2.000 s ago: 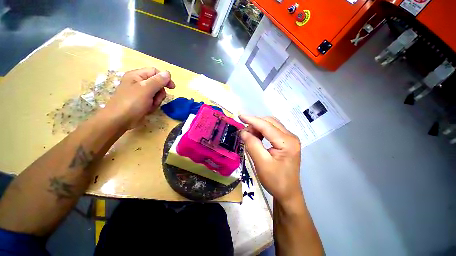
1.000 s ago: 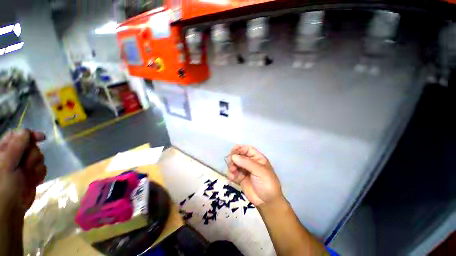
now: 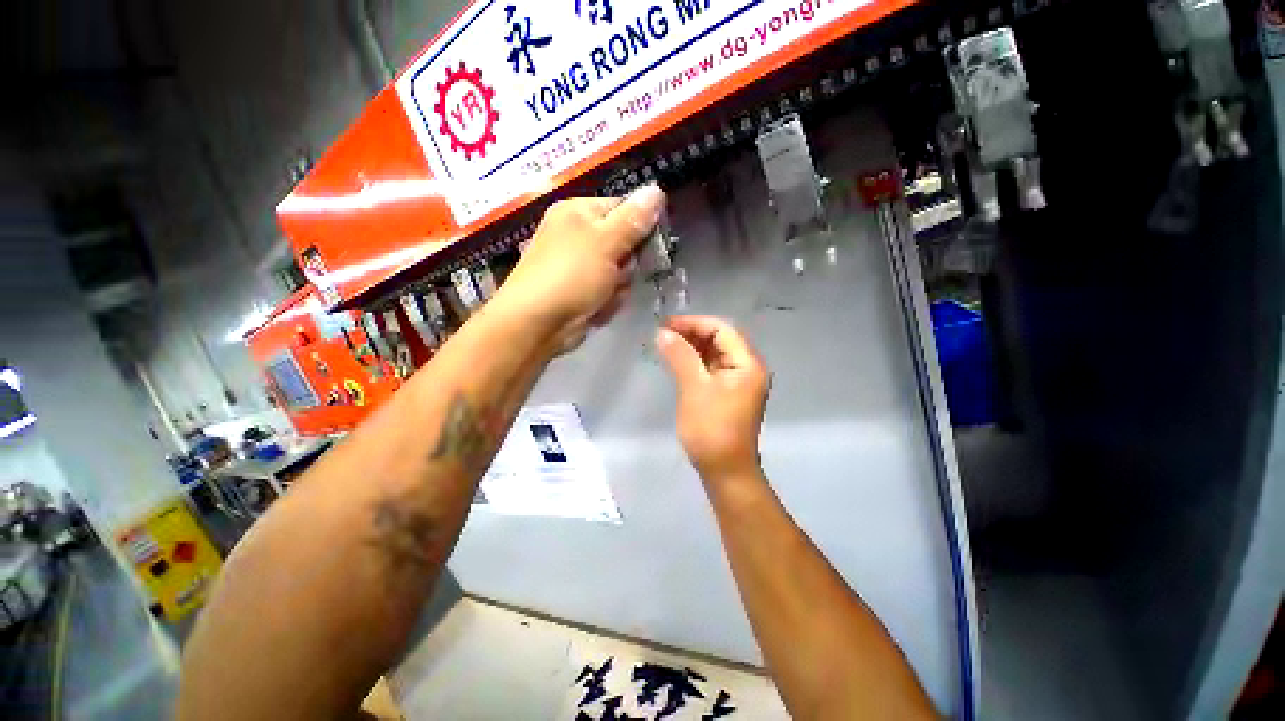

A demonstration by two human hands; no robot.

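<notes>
My left hand [image 3: 585, 268] grips the upper part of a silver hanging clip [image 3: 660, 259] under the orange cover. The clip's two prongs point down below my left fingers. My right hand [image 3: 716, 383] is just below the prongs, thumb and fingertips pinched together. A thin workpiece at its fingertips is too small to make out. More clips hang in the row, one to the right [image 3: 793, 176] and a larger one farther right [image 3: 996, 120].
The orange cover [image 3: 367, 183] and dark chain [image 3: 719, 134] run above the clips. Small black pieces [image 3: 662, 687] lie on the pale ledge [image 3: 479, 662] below. A grey wall with a posted sheet [image 3: 564, 472] stands behind. A blue container [image 3: 961, 359] is at the right.
The view has swung from the board with the pink block up to the conveyor clips. My left hand has risen and taken hold of a clip. My right hand has come up beneath it.
</notes>
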